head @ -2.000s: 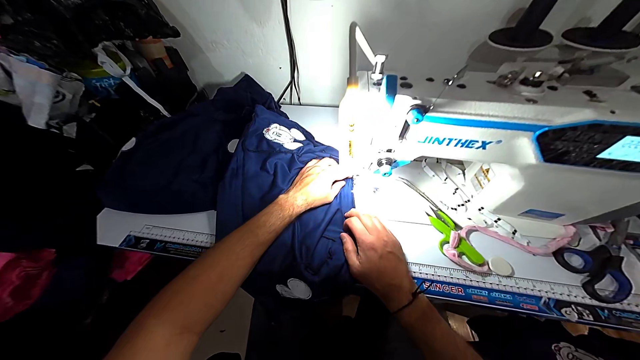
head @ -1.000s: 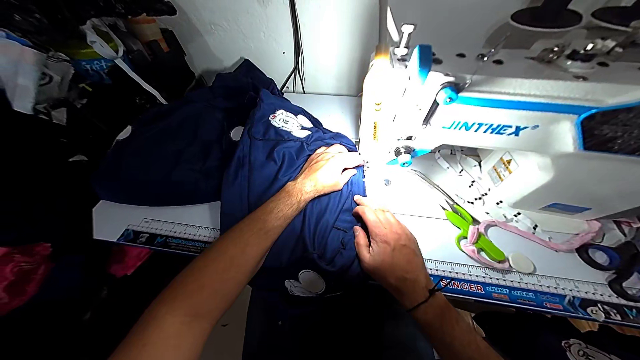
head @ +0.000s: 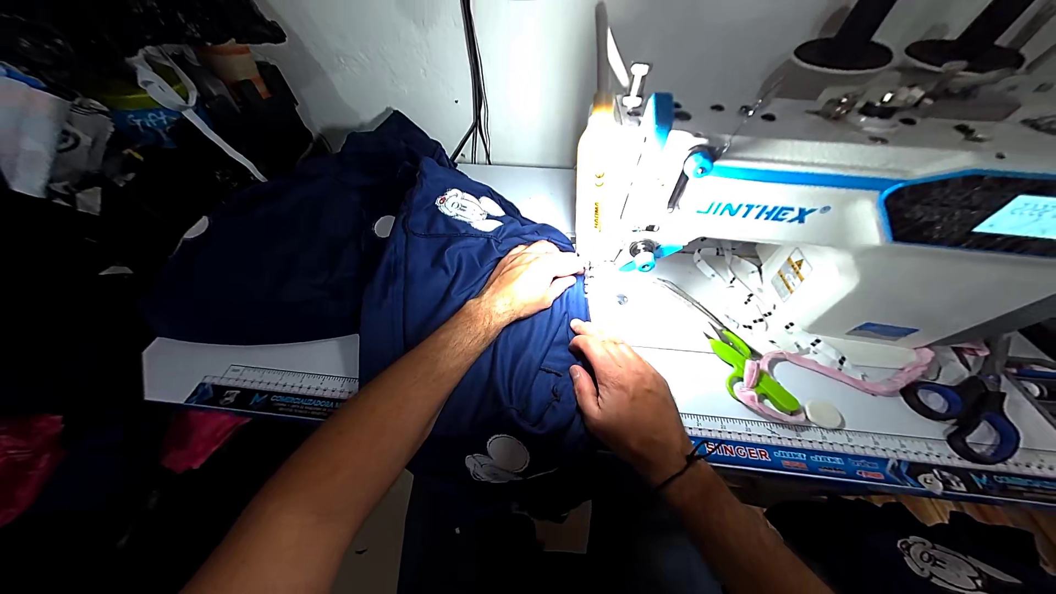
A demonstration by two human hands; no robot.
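Note:
A navy blue fabric garment (head: 470,330) with white printed figures lies bunched over the front edge of the sewing table. Its right edge runs under the needle area of a white and blue Jinthex sewing machine (head: 792,206), where bright lamp glare hides the presser foot. My left hand (head: 535,280) lies on the cloth just left of the needle area, thumb and fingertips together at the edge. Nearer to me, my right hand (head: 623,384) rests on the same edge, its thumb and forefinger against the cloth. Whether either hand pinches the fabric is unclear.
Right of the garment lie green thread snips (head: 755,371) with a pink cloth strip (head: 850,375), a white disc (head: 823,414), dark-handled scissors (head: 973,404) and metal tweezers (head: 693,301). A ruler (head: 825,437) runs along the table's front edge. Dark cables (head: 474,91) hang behind.
The view has shifted somewhat between frames. Both hands remain on the garment's edge beside the needle area, with no plain change in how they touch it.

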